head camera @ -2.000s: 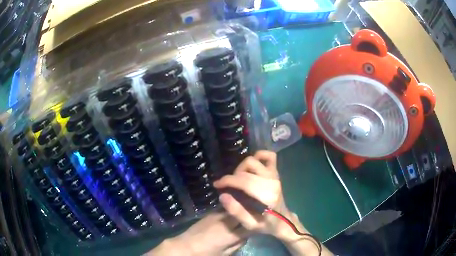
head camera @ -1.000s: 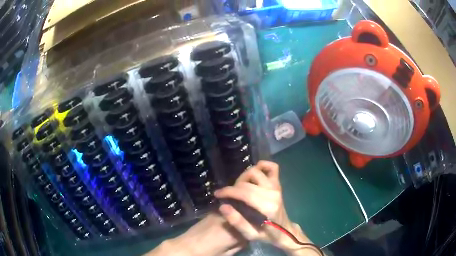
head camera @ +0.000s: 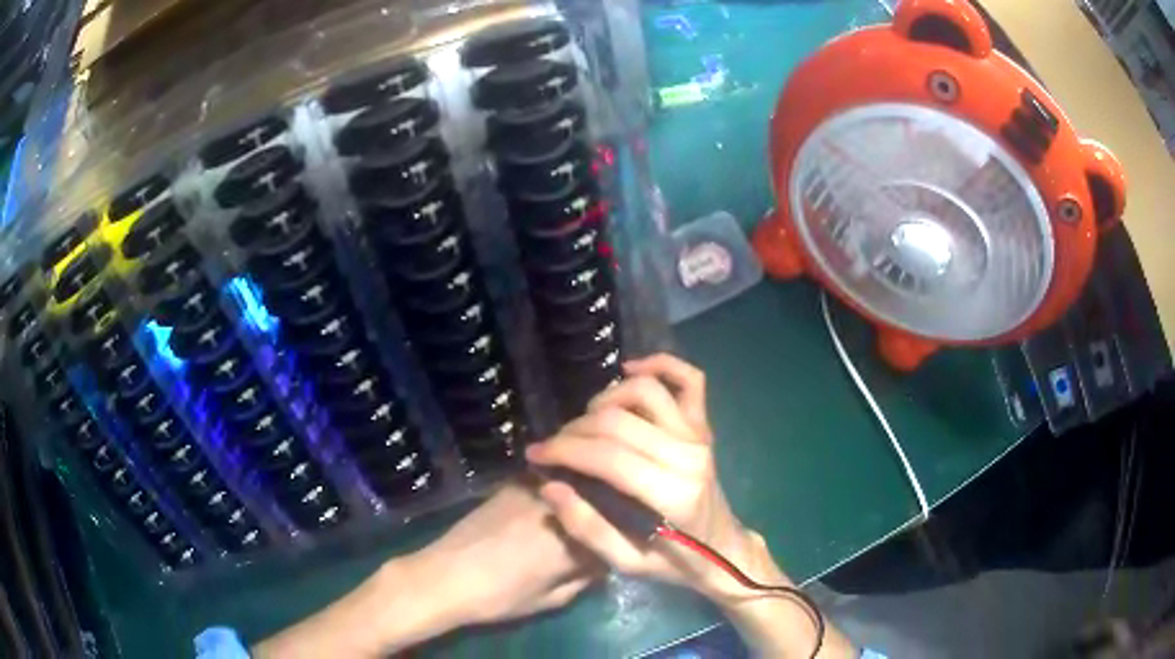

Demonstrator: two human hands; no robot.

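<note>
A clear plastic tray (head camera: 445, 110) holds long columns of black components (head camera: 415, 176). My right hand (head camera: 651, 470) is at the tray's lower right edge, its fingers curled round a dark test probe (head camera: 606, 500) with a red and black lead (head camera: 706, 554) running back over the wrist. The probe's tip is too small to make out. My left hand (head camera: 535, 547) reaches in from the lower left, across the front of the tray. Its fingers are hidden behind my right hand, so what it holds cannot be told.
Blue and yellow light shows through the tray at left. A small clear box (head camera: 706, 267) lies right of the tray. An orange-red fan (head camera: 941, 193) with a white cord (head camera: 870, 399) stands at right on the green mat (head camera: 786, 425). Stacked trays (head camera: 1067, 384) lie beyond it. Tan cardboard (head camera: 271, 32) lies behind the tray.
The camera view has shifted, so the tray, fan and small box sit higher in the picture and the blue bins at the top are out of view. Both hands keep nearly the same pose.
</note>
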